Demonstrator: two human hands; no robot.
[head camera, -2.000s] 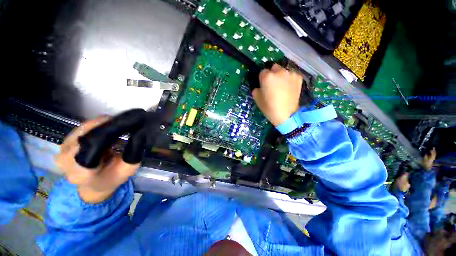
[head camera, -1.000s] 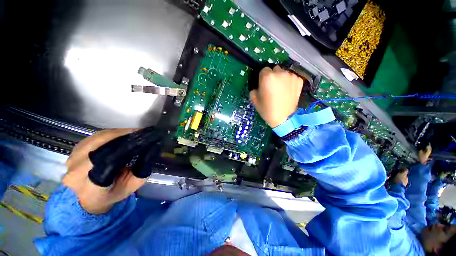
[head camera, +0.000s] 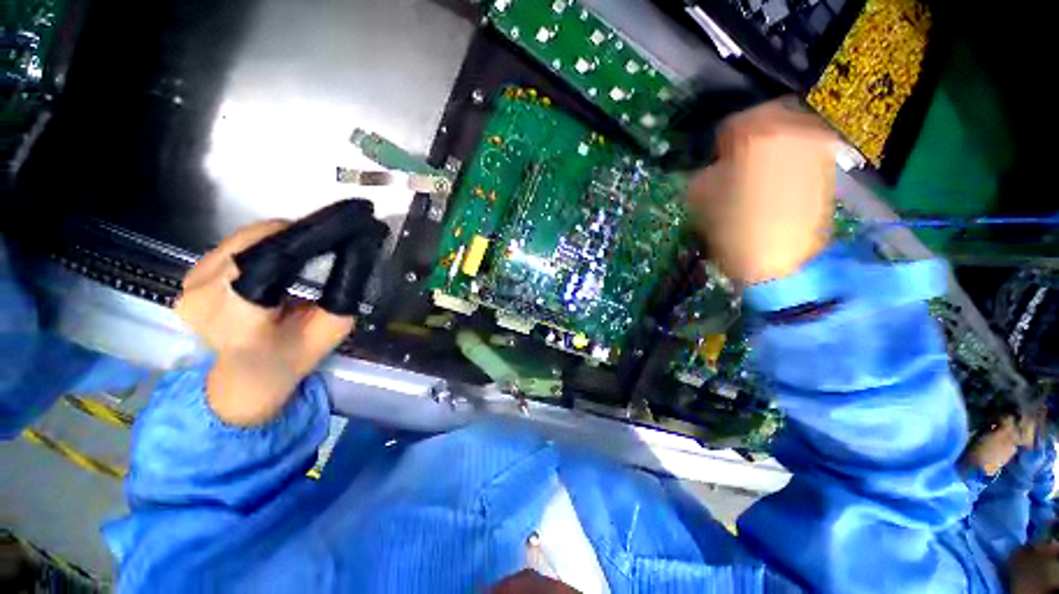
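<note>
A green circuit board (head camera: 546, 232) crowded with parts lies in a black carrier (head camera: 459, 139) in front of me. It bears a yellow block and rows of small white-blue parts. My left hand (head camera: 290, 296), with black coverings on its fingers, is left of the carrier, its fingers bent; whether it holds something small cannot be told. My right hand (head camera: 766, 186) is blurred, beyond the board's right side near the rail; its black-covered fingertips are dark and what they hold, if anything, cannot be seen.
A narrow green board (head camera: 586, 58) lies beyond the main board. A yellow parts bin (head camera: 873, 81) and a grey parts bin (head camera: 790, 29) stand at the upper right. A metal rail (head camera: 627, 447) runs along the near side. Another person's hand (head camera: 996, 447) shows at the far right.
My right hand has moved off the board's upper right side, to the right. The view has shifted slightly. My left hand's fingers are bent more sharply and their tips are turned down.
</note>
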